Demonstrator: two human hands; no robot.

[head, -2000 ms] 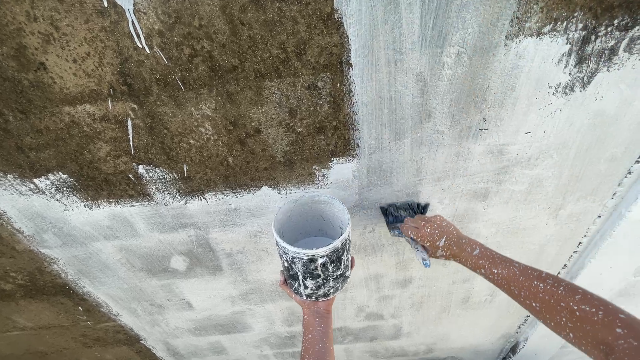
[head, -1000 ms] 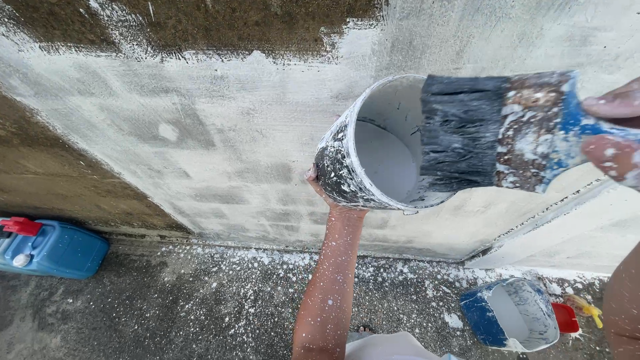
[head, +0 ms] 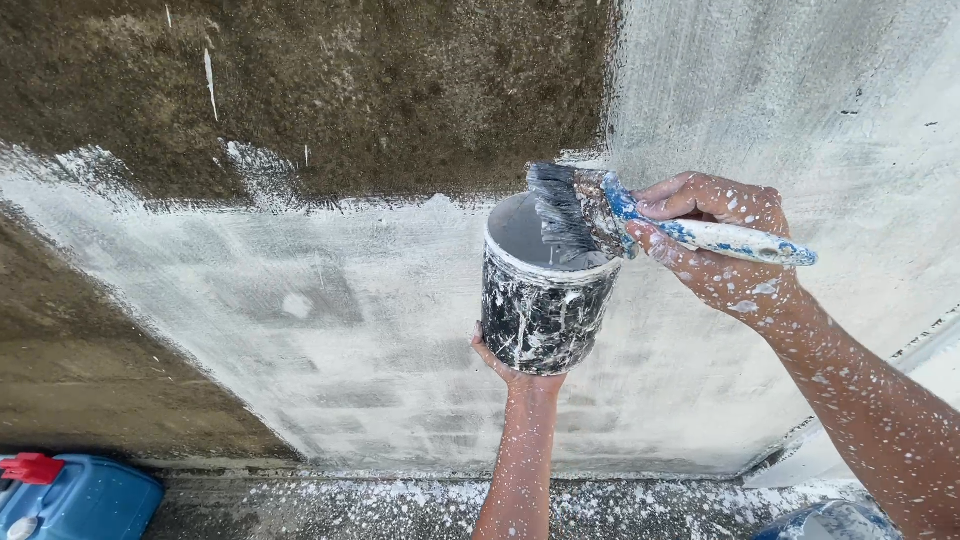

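Observation:
My left hand (head: 517, 367) holds up a black paint-smeared plastic bucket (head: 547, 315) from below, its fingers mostly hidden behind it. Thin white paint (head: 521, 232) lies inside. In my right hand (head: 712, 240) is a wide paintbrush (head: 607, 210) with a blue and white handle; its dark wet bristles point left, over the bucket's mouth, and a drip hangs from them. Both forearms are speckled with white. Behind stands a wall whose lower and right parts carry a streaky white coat (head: 405, 300), while the upper left is bare brown (head: 375, 97).
A blue plastic jerrycan (head: 97, 495) with a red part on top stands at the lower left. At the bottom right the rim of a blue paint-smeared container (head: 825, 521) shows. White spatter covers the concrete floor (head: 375, 502) along the wall's foot.
Two seconds ago the brush was against the wall right of the bucket; now it is over the bucket's mouth. Since one second ago the bucket has gone from tilted to nearly upright. The view has tipped upward.

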